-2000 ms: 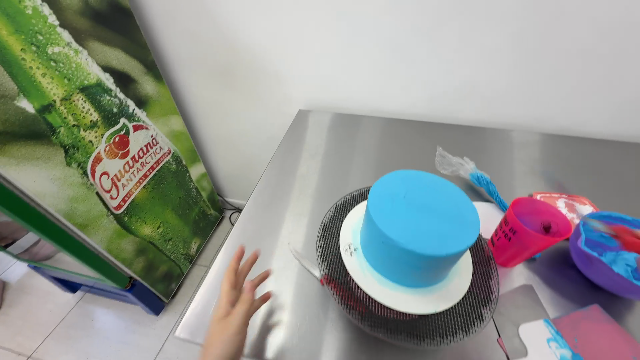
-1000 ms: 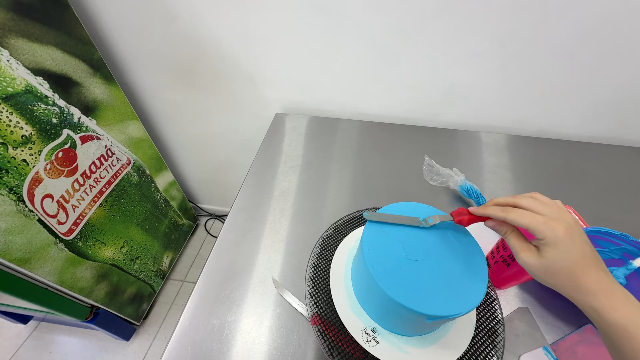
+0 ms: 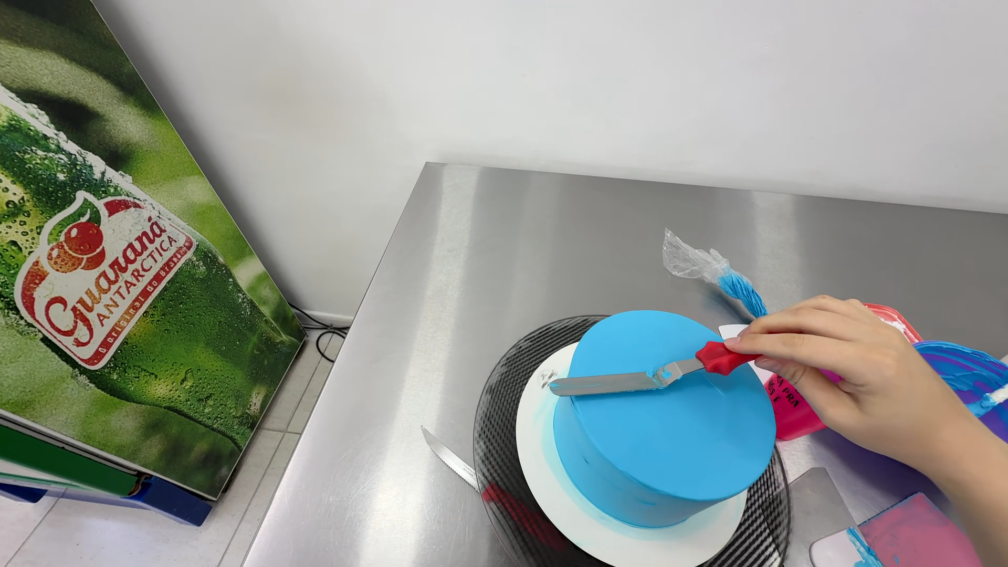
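Observation:
My right hand (image 3: 858,370) grips the red handle of an offset spatula (image 3: 610,383), whose metal blade lies flat over the top of a round cake covered in smooth blue frosting (image 3: 677,441). Some blue frosting clings to the bend of the blade. Under the cake is a white round cake board (image 3: 543,441), resting on a dark patterned turntable (image 3: 504,378). My left hand is out of the frame. A serrated knife (image 3: 449,457) lies at the turntable's left, its red handle seen through the turntable's rim.
On the steel table (image 3: 551,236) lie a plastic piping bag with blue frosting (image 3: 740,291), a pink cup (image 3: 791,409), a purple bowl (image 3: 961,362), a red-rimmed container (image 3: 894,319), a metal scraper (image 3: 819,504) and a pink scraper (image 3: 917,531). A cooler with a drink picture (image 3: 197,315) stands left.
My left hand, earlier at the turntable's left, has gone out of view. My right hand came in with the spatula, whose blade has moved from the cake's far edge toward its near left side.

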